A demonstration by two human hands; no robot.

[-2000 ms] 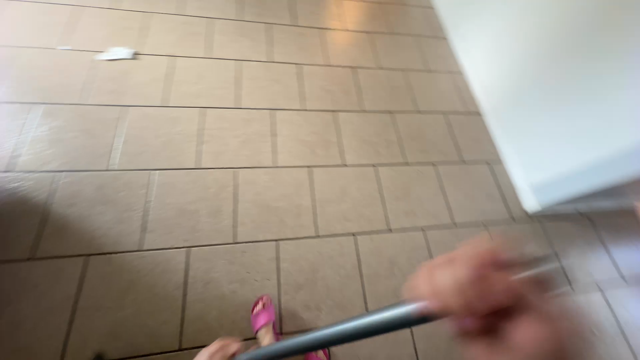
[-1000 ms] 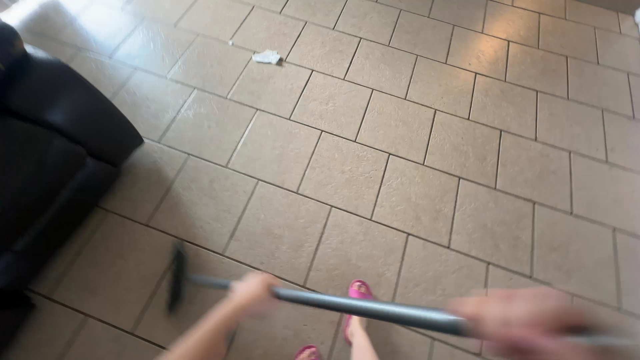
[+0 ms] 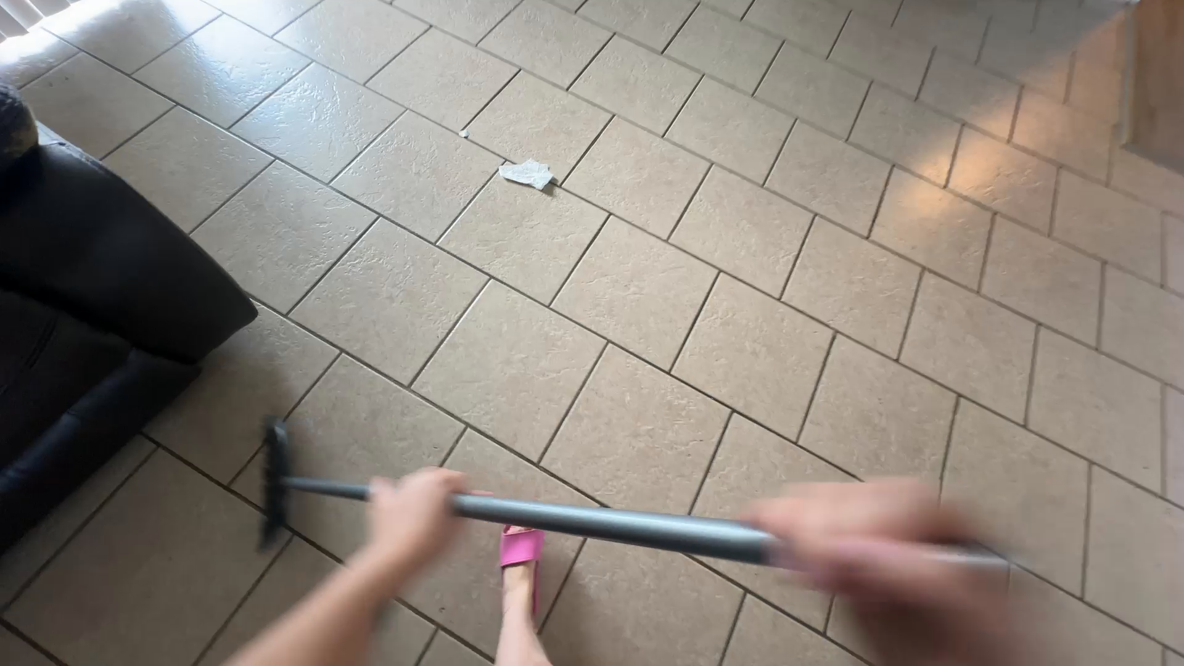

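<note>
A long grey pole [image 3: 610, 525] crosses the lower view, slanting slightly down to the right, with a dark, narrow head [image 3: 275, 483] at its left end, blurred, beside the sofa. My left hand [image 3: 418, 518] is closed around the pole close to that head. Farther along toward the other end, my right hand [image 3: 888, 546] grips the pole; it is blurred by motion. Whether the head touches the floor I cannot tell. A crumpled white scrap [image 3: 527, 174], like paper or tissue, lies on the tiles beyond the pole, with a tiny white bit [image 3: 463, 134] near it.
Beige floor tiles [image 3: 647, 287] with dark joints spread around me. A black sofa or armchair [image 3: 102, 250], seemingly leather, stands at the left. My foot in a pink sandal [image 3: 521, 548] is below the pole. A brown wooden piece [image 3: 1156, 83] is at the upper right edge.
The view has swung left since the oldest frame, bringing in the black seat and the pole's head. Both hands stay on the pole. The white wall or panel at the right has left the view.
</note>
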